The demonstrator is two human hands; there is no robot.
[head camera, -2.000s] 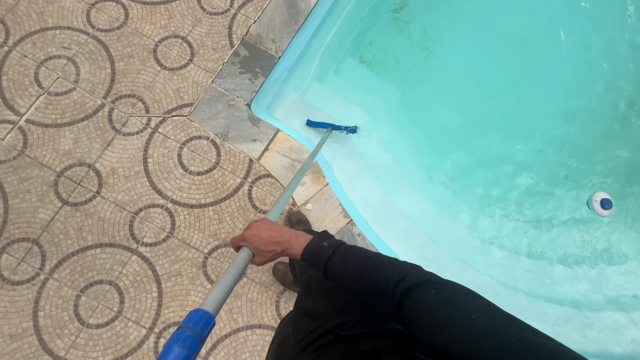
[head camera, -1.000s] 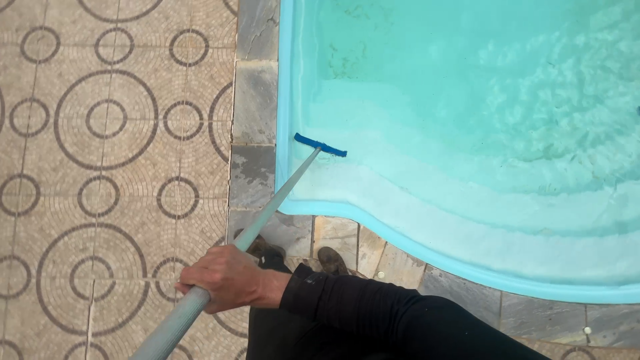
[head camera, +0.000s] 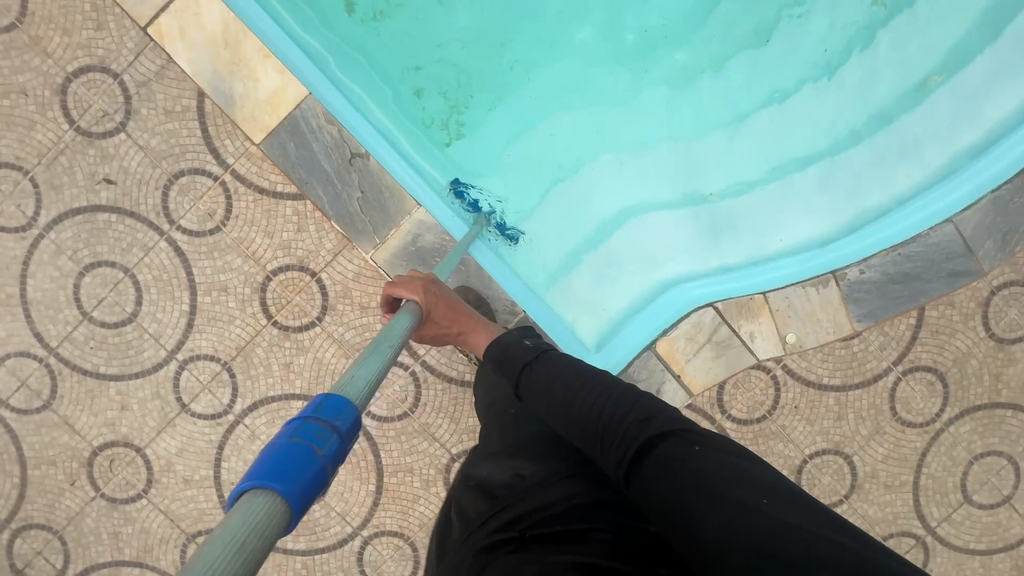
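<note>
My right hand (head camera: 436, 308), in a black sleeve, is closed around a grey-green telescopic pole (head camera: 372, 364). Below the hand the pole carries a blue locking collar (head camera: 300, 456), and its lower end leaves the view at the bottom left. The far end slants over the pool rim to a blue pool brush head (head camera: 484, 212), which lies in the water close to the pool wall, its outline broken by ripples. My left hand is out of view.
The light blue pool rim (head camera: 672, 308) curves from upper left to right, bordered by stone coping slabs (head camera: 344, 172). Patterned mosaic paving (head camera: 136, 296) lies outside it. Part of a shoe (head camera: 474, 302) shows beside the coping, under my forearm. Dark specks mark the pool floor.
The view has turned and shifted a lot. My right hand still grips the pole. The brush head, clearly outlined a second ago, now lies among ripples. The blue collar is back in view.
</note>
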